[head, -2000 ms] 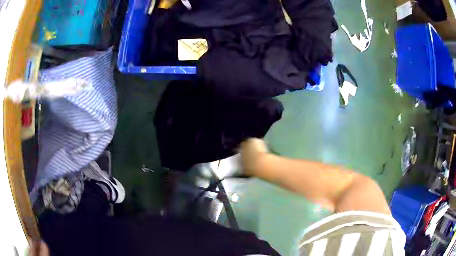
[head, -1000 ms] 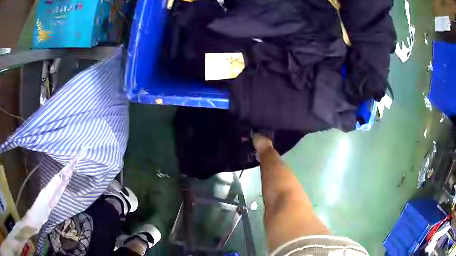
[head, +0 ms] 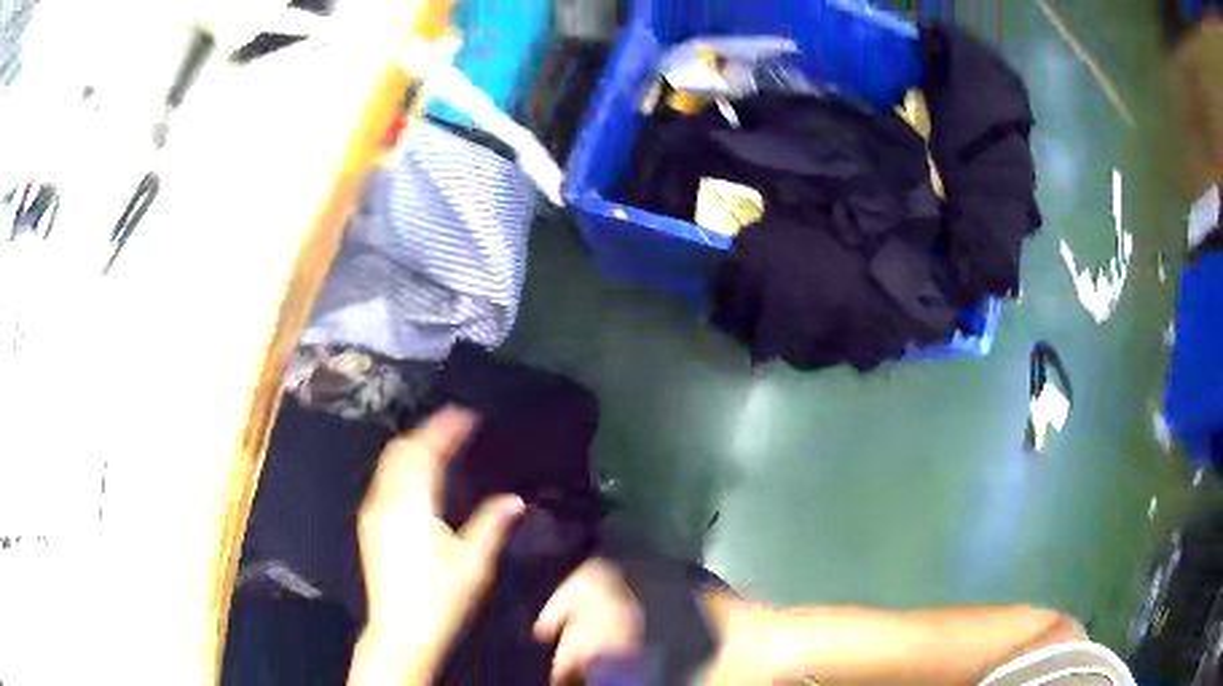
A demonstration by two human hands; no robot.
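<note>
A black garment (head: 523, 436) lies bunched over my lap, below the table edge. My left hand (head: 429, 536) is over its left side, blurred, with thumb and fingers apart and nothing seen between them. My right hand (head: 597, 623) is at the bottom centre, blurred, its fingers curled on the black cloth. Some dark cloth crosses my right wrist. The two hands are close but apart. The garment's lower part is cut off by the picture's edge.
The white table (head: 121, 442) with a tan edge (head: 275, 389) fills the left, with dark snips (head: 134, 215) on it. A blue bin (head: 644, 248) of black garments stands on the green floor, with a pale paper slip (head: 728, 208). Striped cloth (head: 463, 235) hangs beside the table.
My right hand has come back from under the bin's overhanging cloth, and the black garment there is now over my lap. My left hand has come into view. The view has shifted toward the table.
</note>
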